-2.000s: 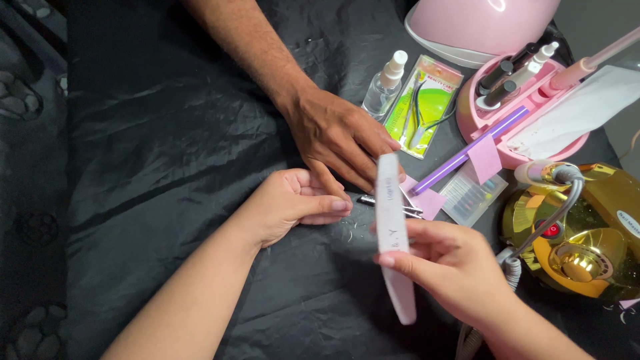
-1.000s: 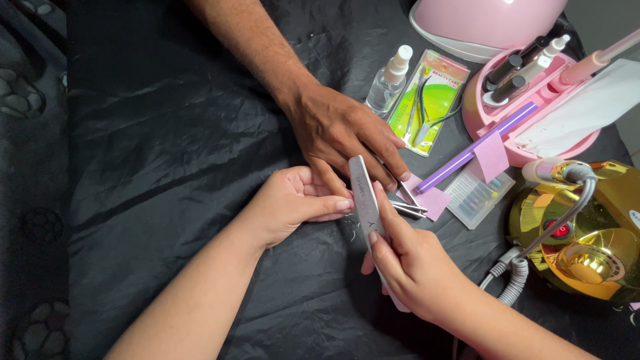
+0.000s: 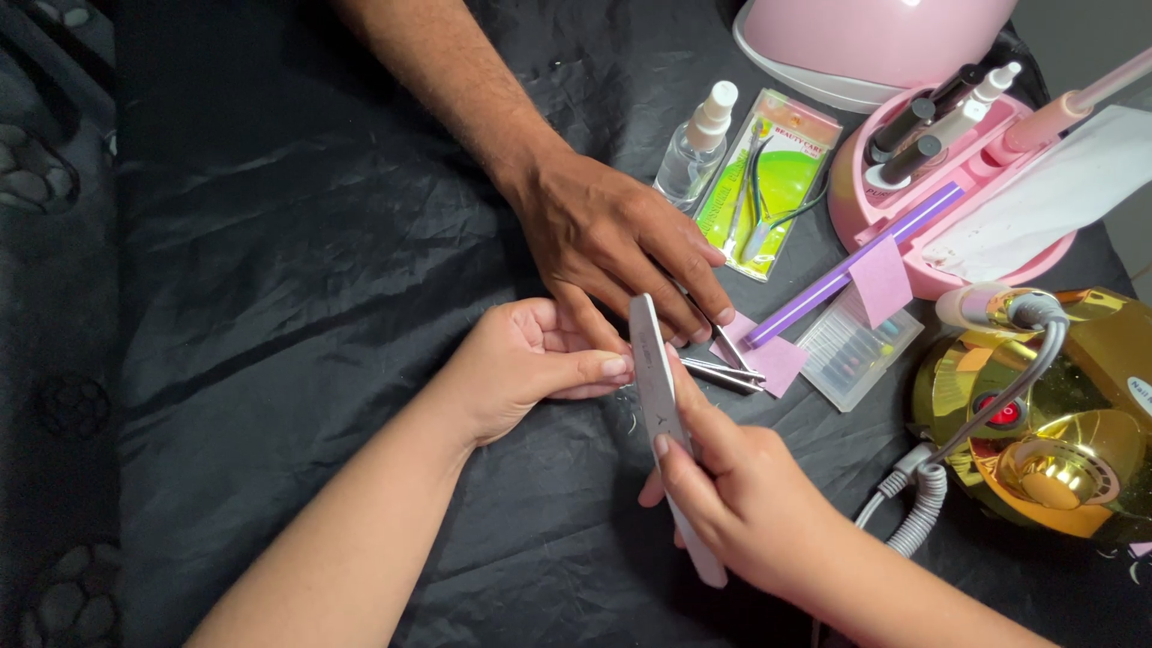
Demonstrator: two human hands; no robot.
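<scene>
Another person's hand [image 3: 621,238] reaches in from the top and lies palm down on the black cloth. My left hand [image 3: 540,360] pinches a finger of that hand near its tip, between thumb and fingers. In my right hand [image 3: 729,459] is a grey-white nail file [image 3: 655,378], held upright on its edge, its upper end close beside the pinched fingertip. Whether file and nail touch cannot be told. Right of the fingertips a metal nail clipper [image 3: 724,373] lies by pink paper squares [image 3: 781,362]. Small pale clippings are scattered under the fingertips.
Toward the back right are a clear spray bottle [image 3: 693,148], cuticle nippers [image 3: 760,193] on a green packet [image 3: 792,135] and a pink organizer [image 3: 846,211] with bottles. A purple stick [image 3: 850,265], a clear case of bits [image 3: 855,355] and a gold nail drill machine [image 3: 1053,432] with grey cord are at right.
My right hand has moved the file leftward and up, closer to the held fingertip, and its grip has shifted along the file. My left hand keeps its hold on the other person's finger.
</scene>
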